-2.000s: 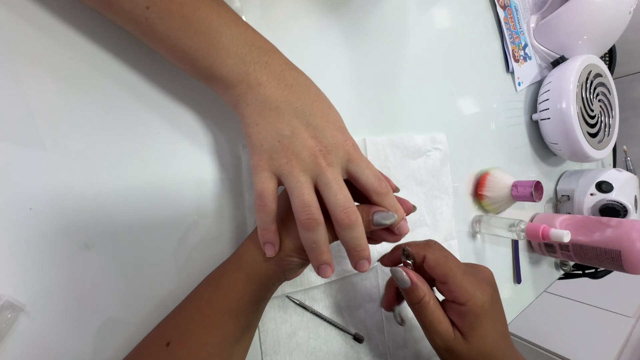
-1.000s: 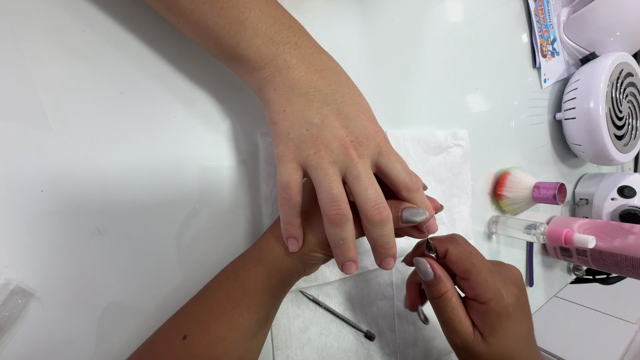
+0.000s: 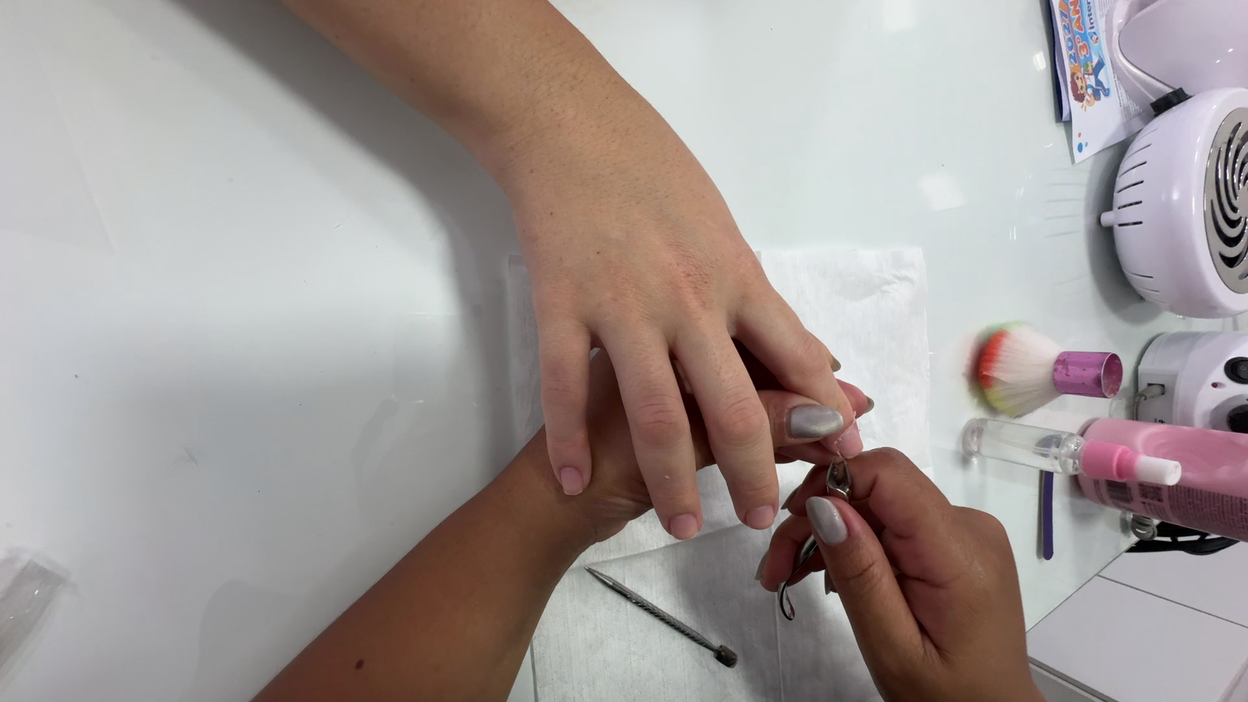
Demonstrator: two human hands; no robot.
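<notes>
Another person's hand (image 3: 643, 283) reaches in from the top, palm down, fingers spread. Beneath it my left hand (image 3: 624, 439) comes from the lower left, partly hidden; its thumb, with a silver-grey nail, presses on that person's index finger near the tip. At the lower right my right hand (image 3: 897, 565) holds metal cuticle nippers (image 3: 838, 478), their jaws at the nail of that finger. A curved handle end shows below my fingers. A metal cuticle pusher (image 3: 663, 616) lies on white paper towels (image 3: 858, 292) under the hands.
Along the right are a soft brush with a purple handle (image 3: 1087, 374), a clear bottle with a pink top (image 3: 1024, 447), a larger pink bottle (image 3: 1199, 487), a purple nail file (image 3: 1046, 515), a white device with a round grille (image 3: 1175, 205) and a printed leaflet (image 3: 1090, 78). Clear plastic (image 3: 29, 604) lies at far left.
The view has shifted a little. My right hand has brought the nippers up to the other person's fingertip, where two seconds ago they were slightly apart from it.
</notes>
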